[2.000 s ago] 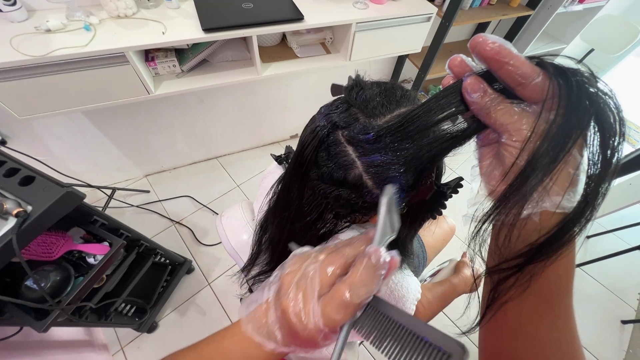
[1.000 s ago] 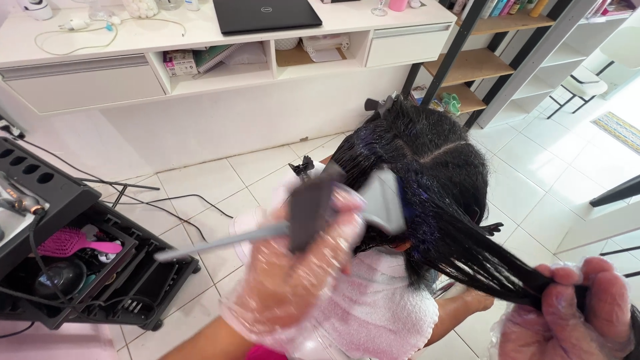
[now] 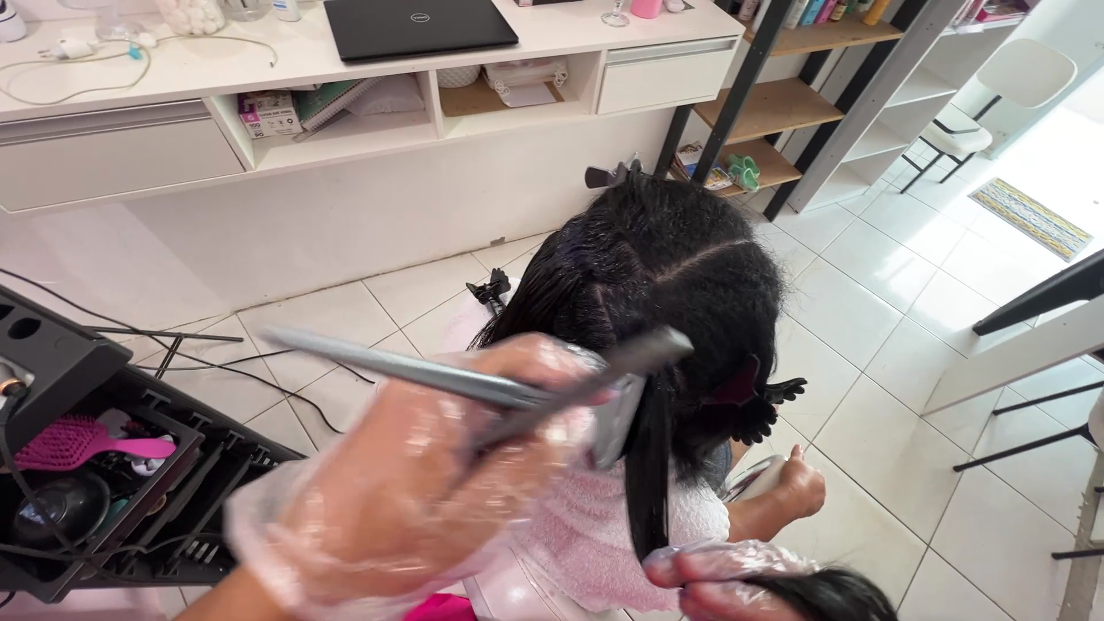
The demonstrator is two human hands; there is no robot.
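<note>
My left hand [image 3: 431,457], in a clear plastic glove, holds a grey tint brush [image 3: 405,366] and a dark comb [image 3: 586,388] that crosses the brush. The brush's broad head is beside a hanging lock of wet black hair [image 3: 649,474]. Low at the right, my gloved right hand [image 3: 733,578] pinches that lock, pulled down from a seated person's head [image 3: 681,250]. Black clips hold hair at the top [image 3: 612,175], at the left side [image 3: 490,289] and at the right side [image 3: 768,405]. A pale pink towel [image 3: 604,535] covers the person's shoulders.
A black trolley [image 3: 172,492] at the left holds a pink hairbrush [image 3: 95,444] and a black bowl [image 3: 65,509]; cables run across the tiled floor nearby. Beyond the head are a white desk [image 3: 517,129] with a laptop [image 3: 420,26] and a shelf rack [image 3: 776,108].
My right hand, raised with the hair two seconds ago, is now low, with the lock drawn downward. The brush and comb have turned in my left hand. The view has shifted.
</note>
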